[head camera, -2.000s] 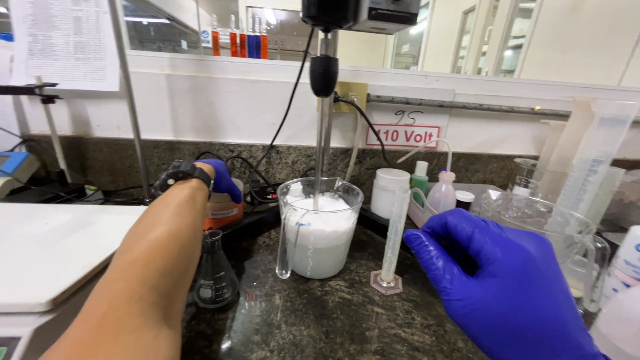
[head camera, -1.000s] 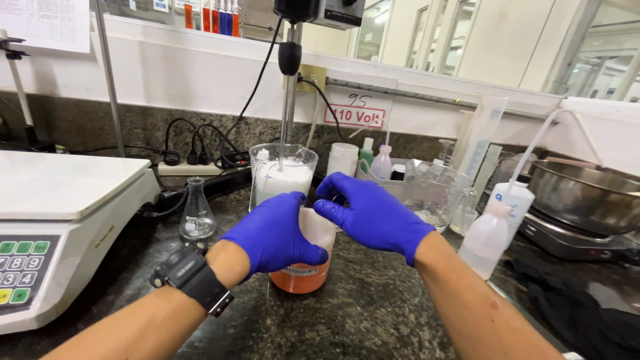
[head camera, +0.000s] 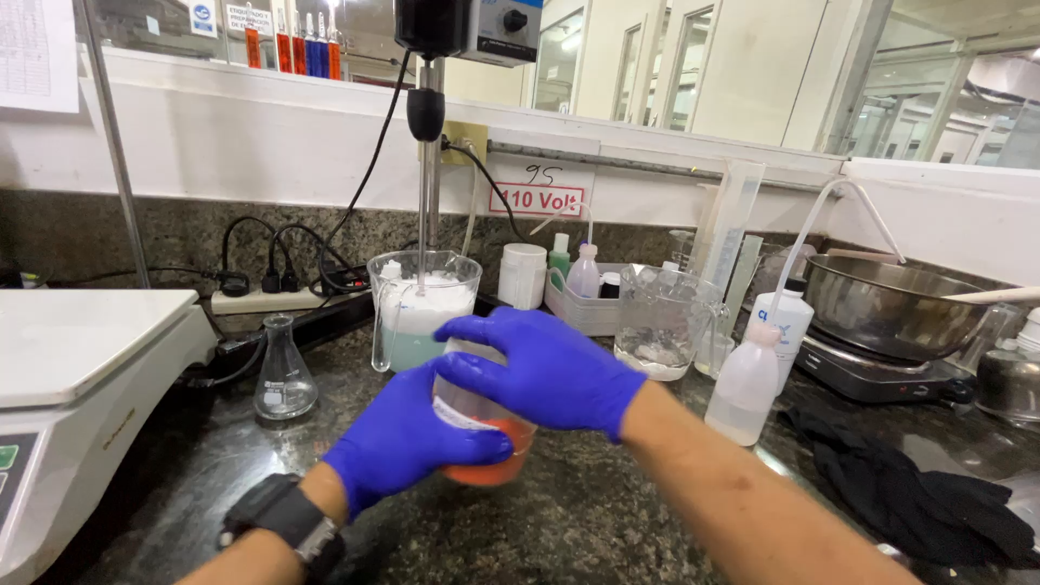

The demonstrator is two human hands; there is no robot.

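Note:
Both hands wear blue gloves. My left hand [head camera: 406, 443] grips the side of a translucent container [head camera: 496, 451] with orange-red contents in its lower part and a label on its wall. My right hand [head camera: 540, 374] lies over the container's upper part, fingers curled at its top; whether a lid is under them is hidden. Just behind stands a clear pitcher [head camera: 398, 325] of pale green liquid with white foam on top. The metal shaft [head camera: 423, 195] of an overhead stirrer [head camera: 463, 28] reaches down into it.
An Erlenmeyer flask [head camera: 284, 378] and a white scale [head camera: 97, 341] stand left. To the right are a clear beaker [head camera: 666, 325], a wash bottle [head camera: 743, 390], a metal pan [head camera: 886, 305] on a hot plate [head camera: 869, 374] and black cloth [head camera: 902, 487]. A power strip [head camera: 268, 301] lies behind.
Two seconds ago my left hand was at the orange container left of the pitcher. The container now stands before the pitcher, with both hands on it. The pitcher's liquid has turned from whitish to pale green.

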